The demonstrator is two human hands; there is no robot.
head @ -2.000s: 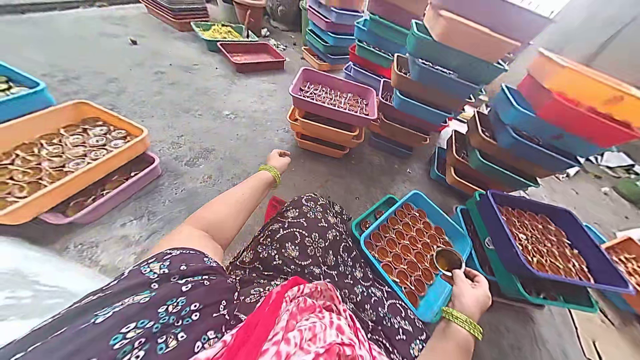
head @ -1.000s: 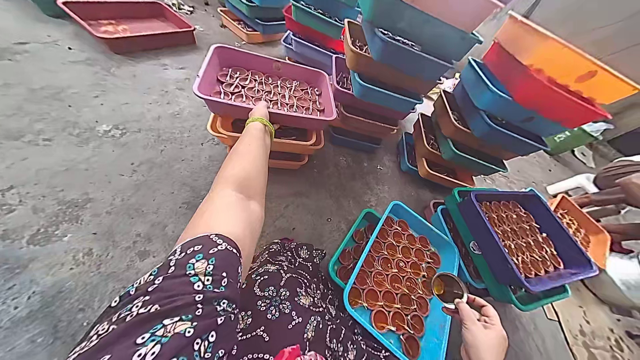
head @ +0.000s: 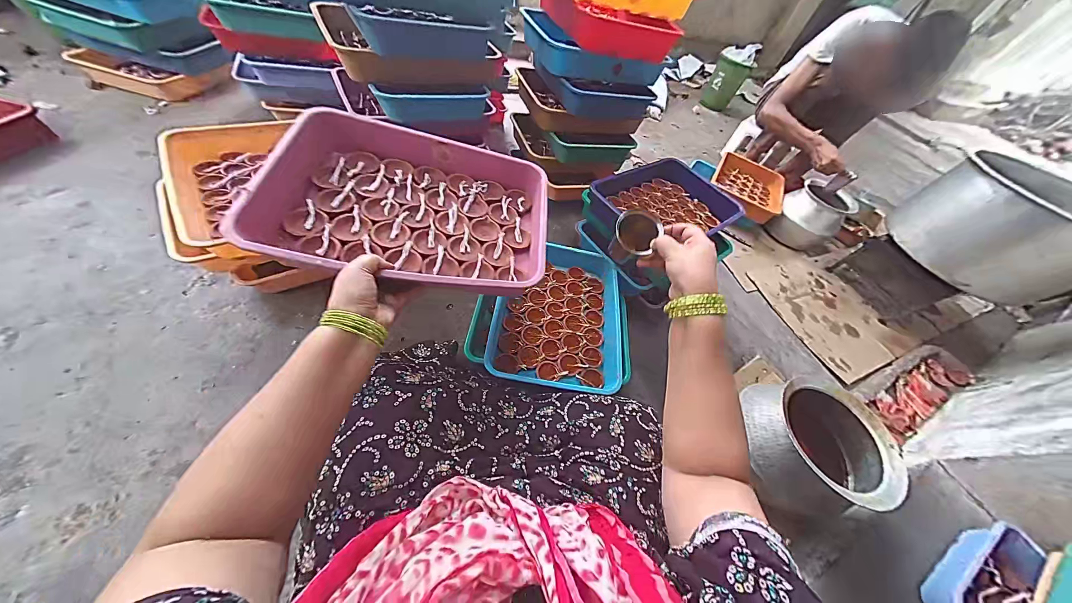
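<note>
My left hand grips the near edge of a pink plastic tray, which is raised and tilted. Rows of small clay lamps with white cotton wicks lie in it. In my right hand is a small round metal cup with dark contents, held up over the far right corner of a blue tray. That blue tray sits on a green one in front of my lap and holds filled clay lamps. Orange trays are stacked left of and behind the pink tray.
Tall stacks of coloured trays stand ahead. A purple tray of lamps tops a stack on the right. A metal pot is near my right elbow, with a large vessel beyond. A person bends over another pot.
My left hand has reached to the pink tray, which rested on the orange stack, and lifted it off toward the blue tray. The right hand still holds the cup. The view has swung right.
</note>
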